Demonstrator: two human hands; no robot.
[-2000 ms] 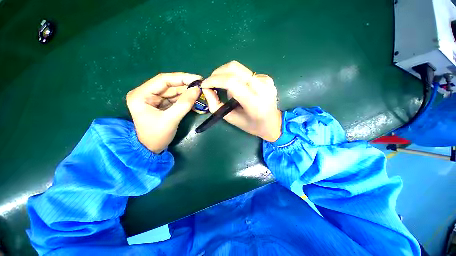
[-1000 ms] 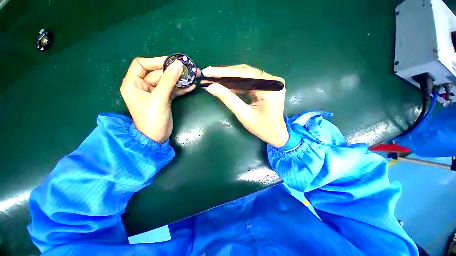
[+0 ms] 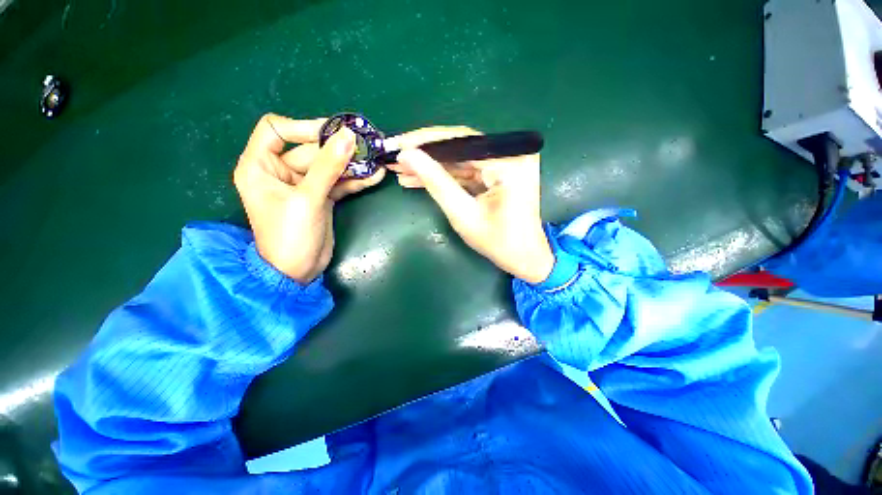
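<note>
My left hand [image 3: 295, 198] holds a round module [image 3: 366, 145] between thumb and fingers, its face with silver and pale spots around the rim turned up. The thumb covers part of it. My right hand [image 3: 484, 198] grips slim black tweezers [image 3: 484, 147], held nearly level. Their thin end is at the module's right rim; whether it touches cannot be told. Both hands are above the dark-green surface [image 3: 387, 358].
Another small black module [image 3: 53, 97] lies at the far left. A white box [image 3: 822, 77] with black and blue cables [image 3: 829, 193] stands at the right. A red stool [image 3: 759, 279] and blue floor [image 3: 822, 377] show lower right.
The module went from half hidden between both hands to face up in my left hand. The tweezers swung to nearly level, their end now at its rim. The loose module shifted left.
</note>
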